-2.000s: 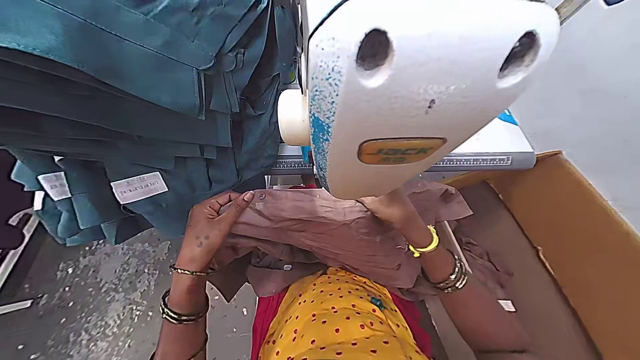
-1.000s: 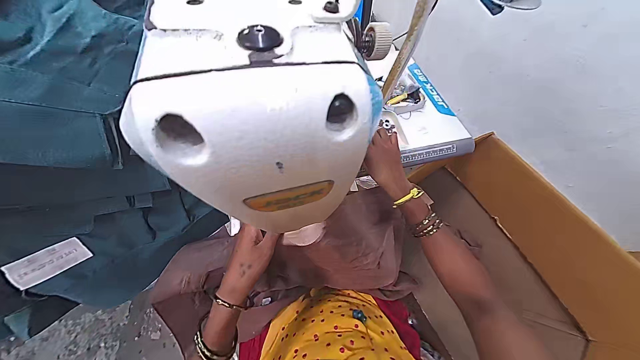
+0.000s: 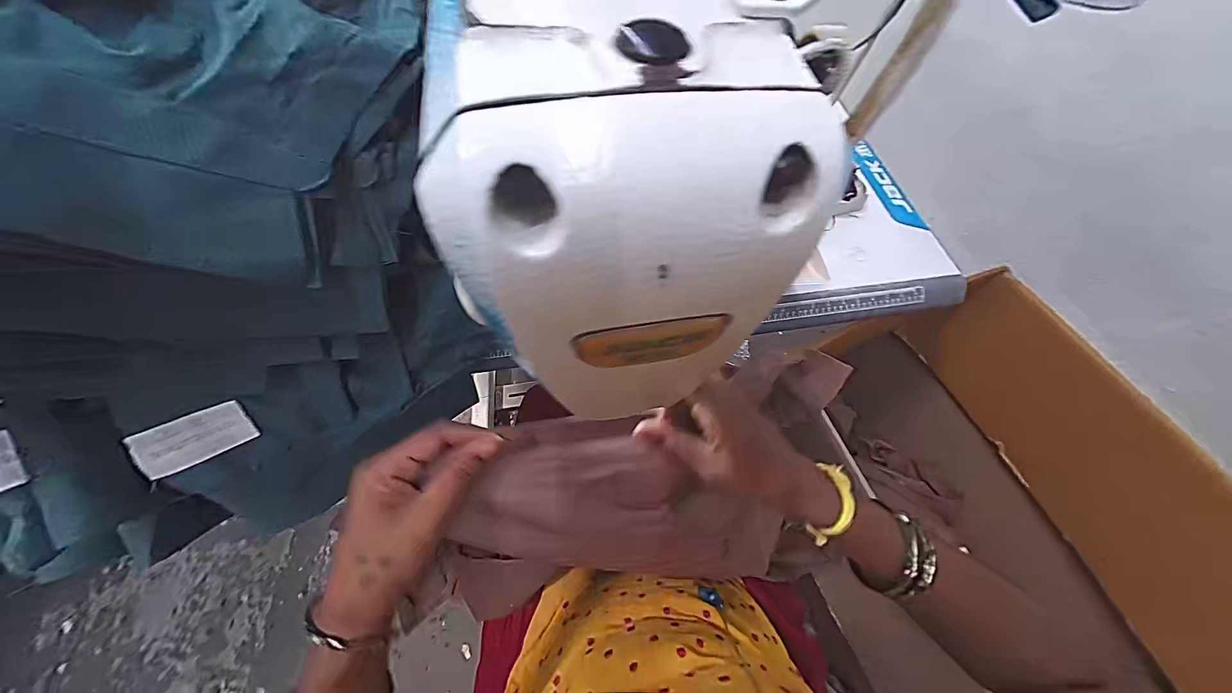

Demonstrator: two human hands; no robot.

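Note:
Both hands hold a brownish-mauve fabric piece [image 3: 597, 500] stretched between them, over my lap. My left hand [image 3: 404, 520] pinches its upper left edge between thumb and fingers. Near its upper right edge, my right hand [image 3: 731, 448] grips the cloth with bent fingers, just below the head of a white sewing machine [image 3: 635, 221]. The machine head hides its needle area and part of the cloth behind it. A yellow band and metal bangles are on the right wrist.
Stacked dark teal garments [image 3: 192, 260] with white labels [image 3: 192, 440] fill the left side. At right stands an open cardboard box [image 3: 1078, 433] with brown cloth inside. The machine bed [image 3: 866, 255] bears a printed ruler. The floor [image 3: 183, 606] at lower left is speckled with scraps.
My right hand has come back from the machine bed toward my body and now grips the cloth. The cloth is now drawn out between both hands. The view has shifted.

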